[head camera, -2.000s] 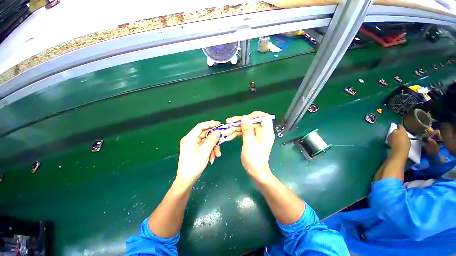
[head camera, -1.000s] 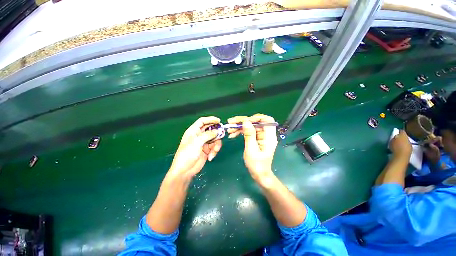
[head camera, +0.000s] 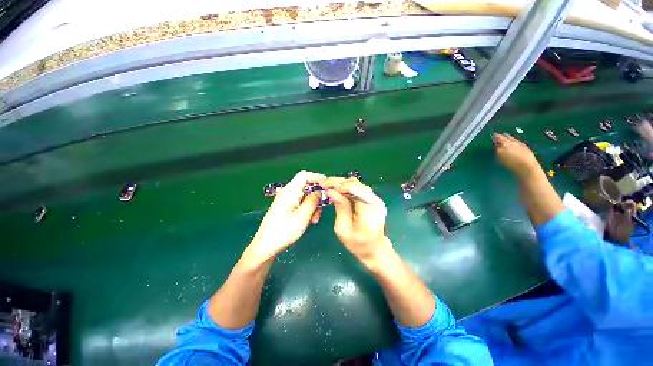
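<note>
My left hand (head camera: 288, 214) is bare and pinches a small electronic module (head camera: 315, 190) between thumb and fingers above the green bench. My right hand (head camera: 364, 221) is bare, with its fingertips at the module's right side. A slim tool (head camera: 352, 195) shows faintly along the right fingers; most of it and its tip are hidden. The fingers cover much of the module. Another module (head camera: 273, 189) lies just left of my left hand, and one (head camera: 354, 174) shows behind my right fingers.
A wire spool (head camera: 456, 212) stands right of my hands, by a slanted metal post (head camera: 487, 93). More modules (head camera: 128, 191) lie along the green bench (head camera: 193, 250). A fan (head camera: 333, 71) is behind. A black device (head camera: 32, 329) is lower left. A person's arm (head camera: 533, 186) reaches in at right.
My right hand has moved in against the module, and the tool is now mostly hidden. Modules on the bench have shifted left, with more showing near my hands. The neighbour's arm has reached out over the bench.
</note>
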